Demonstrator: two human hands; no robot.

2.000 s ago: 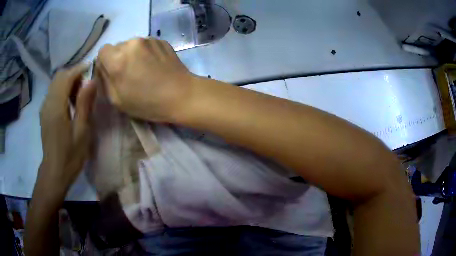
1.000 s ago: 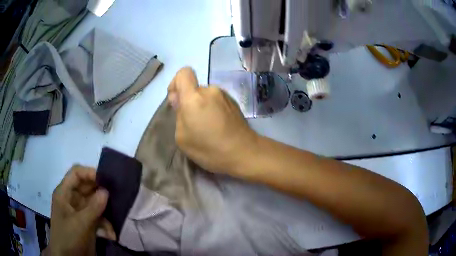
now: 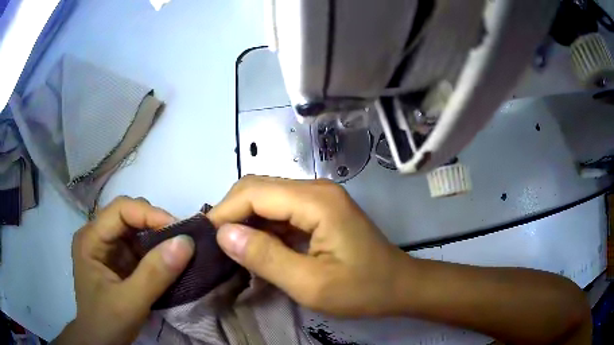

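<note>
My left hand (image 3: 128, 263) pinches the left part of a dark brown, finely striped band (image 3: 198, 259) between thumb and fingers. My right hand (image 3: 303, 246) pinches the band's upper right corner. The band joins a beige-grey garment piece (image 3: 266, 317) that hangs bunched below, partly hidden by my hands. Both hands are in front of the sewing machine bed, below and left of the needle plate (image 3: 340, 148). The machine head (image 3: 390, 60) covers part of the view above.
A loose grey-beige cut piece (image 3: 101, 121) lies on the white table at left, with a dark-ended piece (image 3: 15, 182) at the far left edge. A cream ribbed knob (image 3: 450, 180) hangs low on the machine head. Another ribbed knob (image 3: 592, 57) is at upper right.
My right hand has moved down from the garment edge to the dark band. My left hand still holds the band, now higher up and tilted. The machine head appears larger and nearer.
</note>
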